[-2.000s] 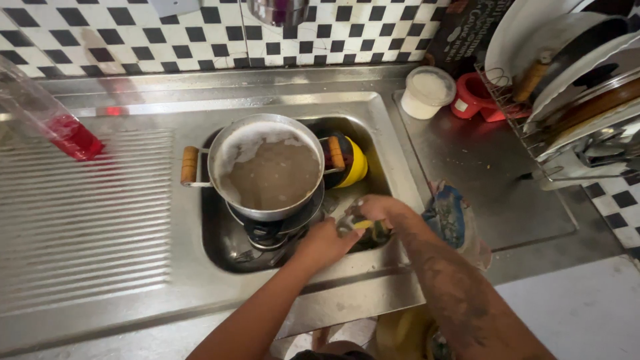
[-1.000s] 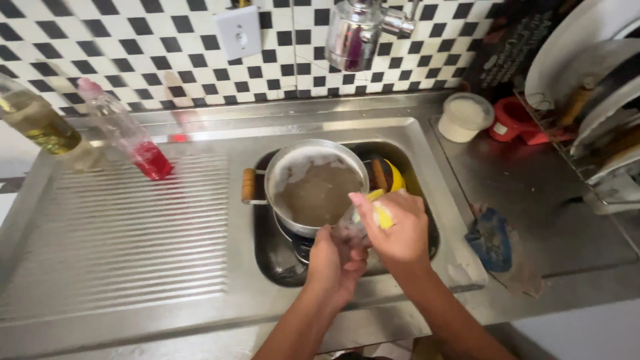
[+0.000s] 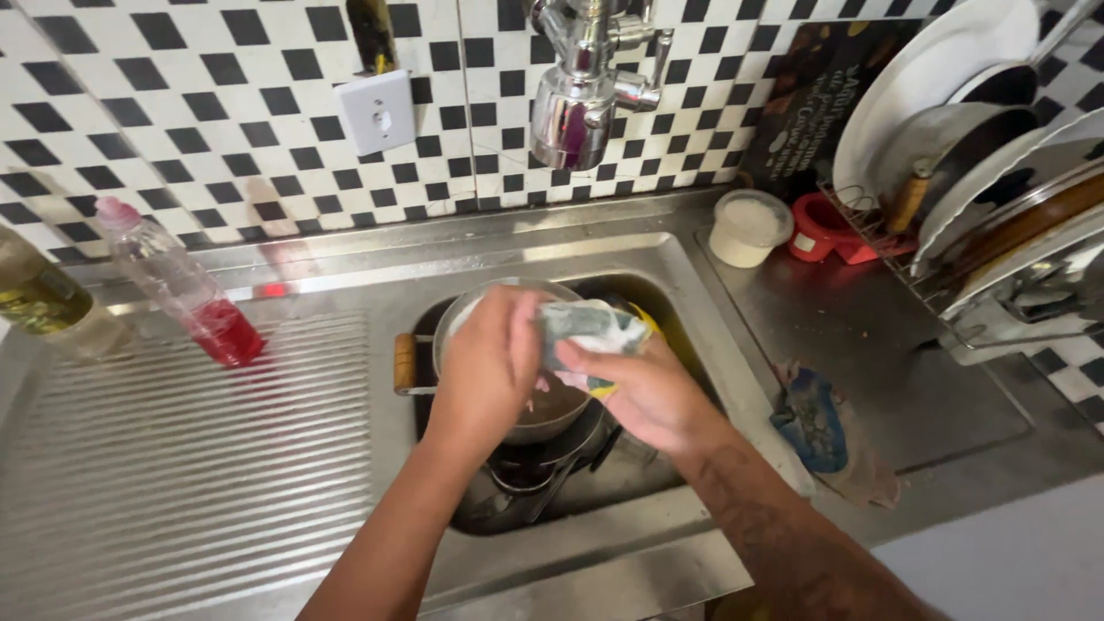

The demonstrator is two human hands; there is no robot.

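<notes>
My right hand (image 3: 642, 379) is closed around a soapy green and yellow sponge (image 3: 595, 328), thumb on top, over the sink (image 3: 690, 302). Close against the sponge's left end is my left hand (image 3: 496, 362), its fingers blurred; whether it grips the sponge or another item cannot be seen. Beneath both hands a metal pot (image 3: 548, 427) with wooden handles holds cloudy brownish water. Under the pot are dark cookware (image 3: 526, 474) and utensils, partly hidden.
A chrome faucet (image 3: 573, 121) hangs above the sink. Two bottles (image 3: 185, 285) (image 3: 52, 293) stand left by the ridged drainboard (image 3: 198, 457). To the right are a white tub (image 3: 749, 228), a red container (image 3: 824, 228), a loaded dish rack (image 3: 914, 285) and a crumpled cloth (image 3: 819, 423).
Both hands have risen from low in the sink to above the pot, the sponge showing more fully now. The view has shifted, bringing in more of the wall and faucet.
</notes>
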